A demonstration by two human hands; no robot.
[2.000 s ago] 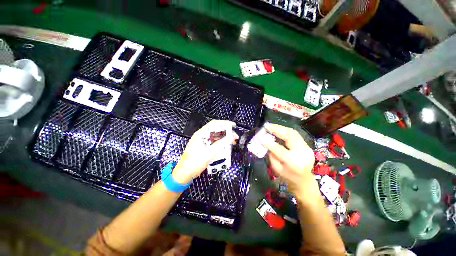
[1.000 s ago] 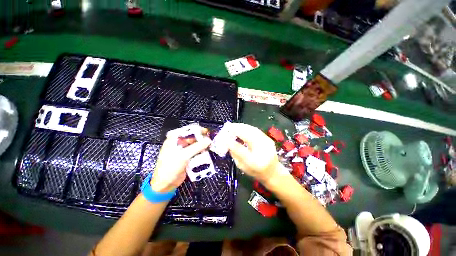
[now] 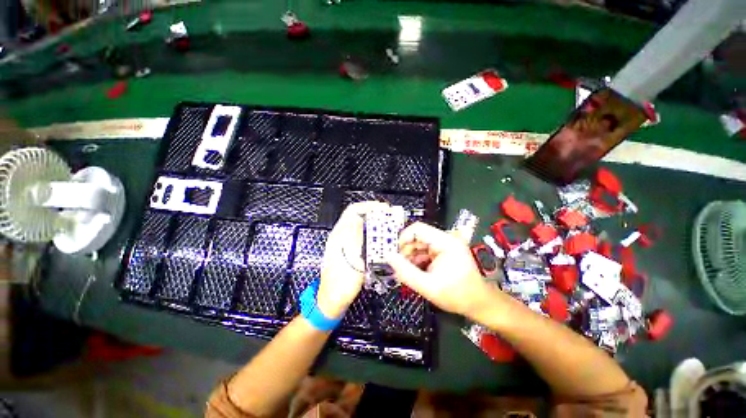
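My left hand [image 3: 343, 260], with a blue wristband, holds a white housing shell over the black blister tray [image 3: 270, 243]. A small white inner plate [image 3: 383, 231] with rows of small holes lies over the shell. My right hand [image 3: 438, 269] is at the right edge of the plate, its fingers curled and partly hidden; I cannot tell if it grips the plate. One white shell [image 3: 217, 137] lies upright in the tray's upper left pocket. Another white shell [image 3: 186, 196] lies crosswise below it.
A pile of red, white and silver parts [image 3: 564, 260] lies right of the tray. A reddish-brown rectangle [image 3: 587, 135] on a pale post stands above it. A white fan [image 3: 61, 198] is left, a pale green fan [image 3: 724, 255] far right. The green belt [image 3: 286, 82] carries scattered units.
The small plate has moved from beside the shell to over it, and my hands have come closer together. The whole view has shifted, bringing the white fan back into sight.
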